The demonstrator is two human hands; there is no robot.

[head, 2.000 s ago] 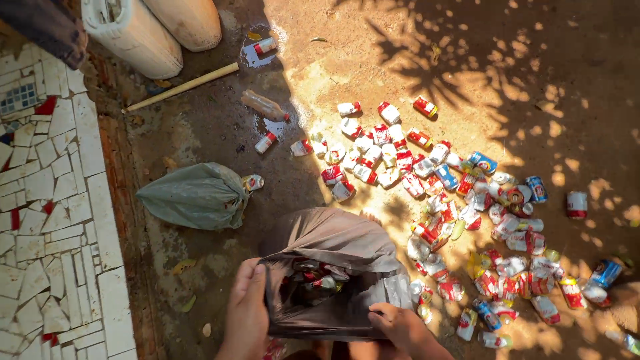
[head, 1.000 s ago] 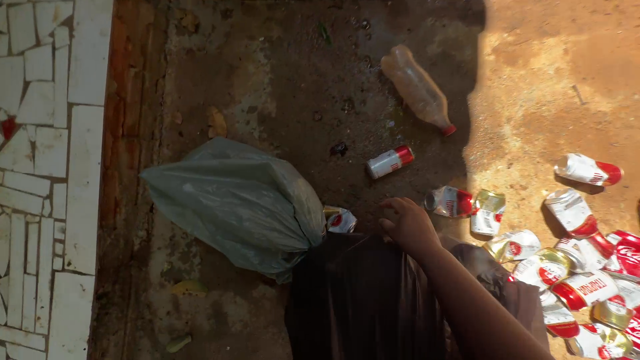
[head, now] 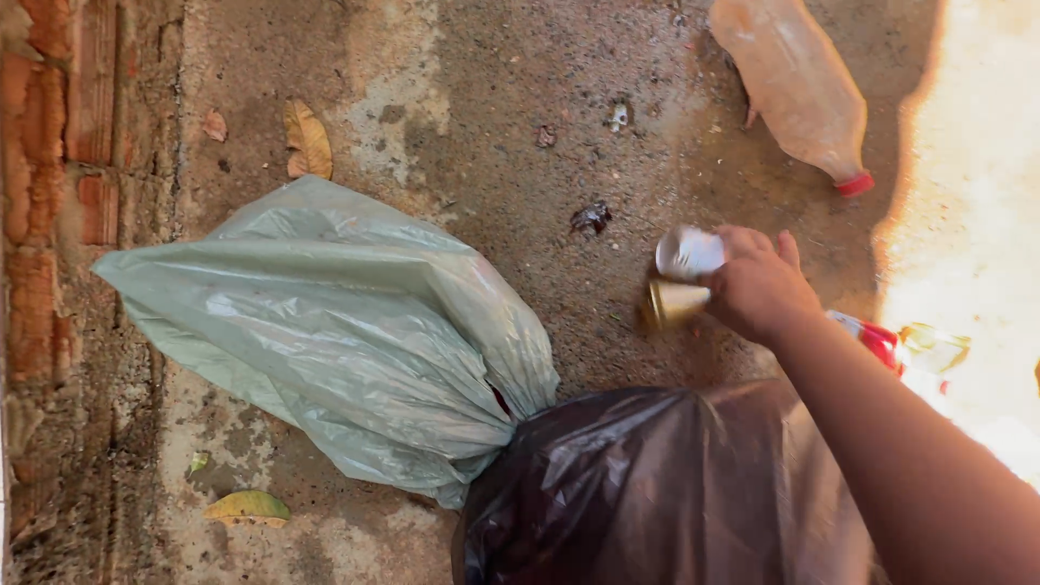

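My right hand (head: 760, 284) grips two crushed drink cans, a silver-white one (head: 689, 253) and a gold-coloured one (head: 678, 301), both blurred, above the wet ground. Below the hand, the dark plastic bag (head: 650, 496) bulges at the bottom of the view; its mouth is hidden. Against its left side rests a grey-green plastic bag (head: 341, 317), gathered near the dark bag. My left hand is out of view.
A clear plastic bottle with a red cap (head: 800, 89) lies at the upper right. Red and white cans (head: 877, 341) lie behind my forearm in bright sun. A broken brick edge (head: 89, 122) runs down the left side. Dry leaves (head: 309, 140) lie on the ground.
Two seconds ago both hands held the dark bag's open mouth. One second ago my right hand was empty beside the bags; now it holds cans. The view has moved closer to the ground.
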